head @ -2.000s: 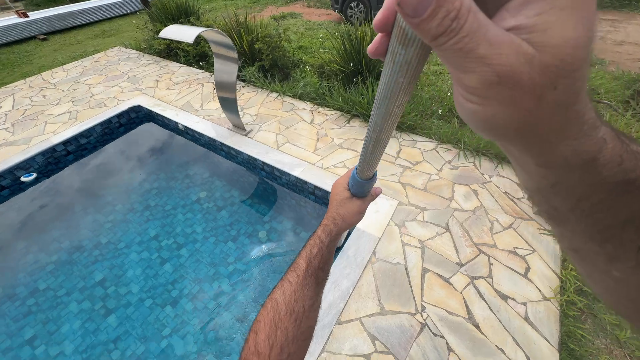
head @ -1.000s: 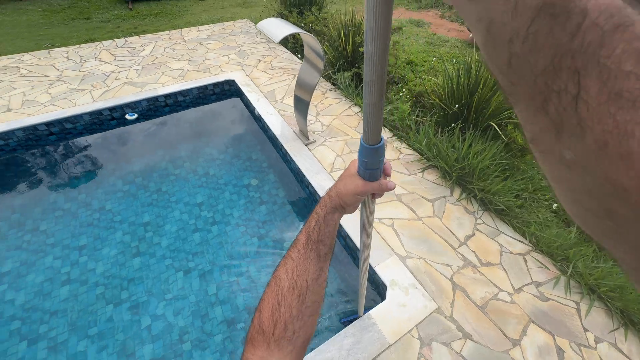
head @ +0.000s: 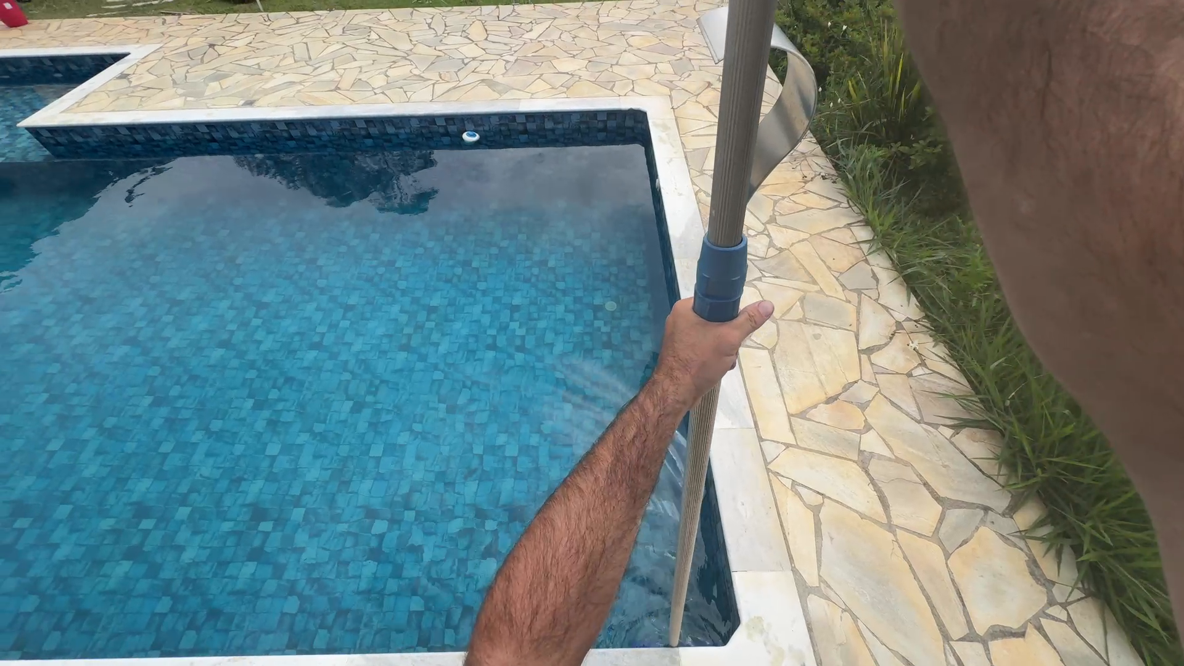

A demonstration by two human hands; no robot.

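Observation:
My left hand [head: 705, 344] is closed around a ribbed telescopic pole [head: 737, 120], just below its blue locking collar [head: 720, 277]. The pole stands nearly upright, and its lower end goes down into the water at the near right corner of the swimming pool [head: 305, 370]. Whatever is on the pole's submerged end cannot be made out. Of my right arm only the blurred forearm shows, rising along the right edge; the right hand is out of view above.
Pale stone coping [head: 754, 518] edges the water. Irregular stone paving [head: 869, 398] runs along the right side, bordered by grass [head: 980, 305]. A curved metal pool spout [head: 788, 111] stands behind the pole. A small white fitting [head: 471, 137] sits on the far wall.
The view has swung left over the pool. My right hand, seen two seconds ago near the pole's upper part, has left the view. My left hand still grips below the collar.

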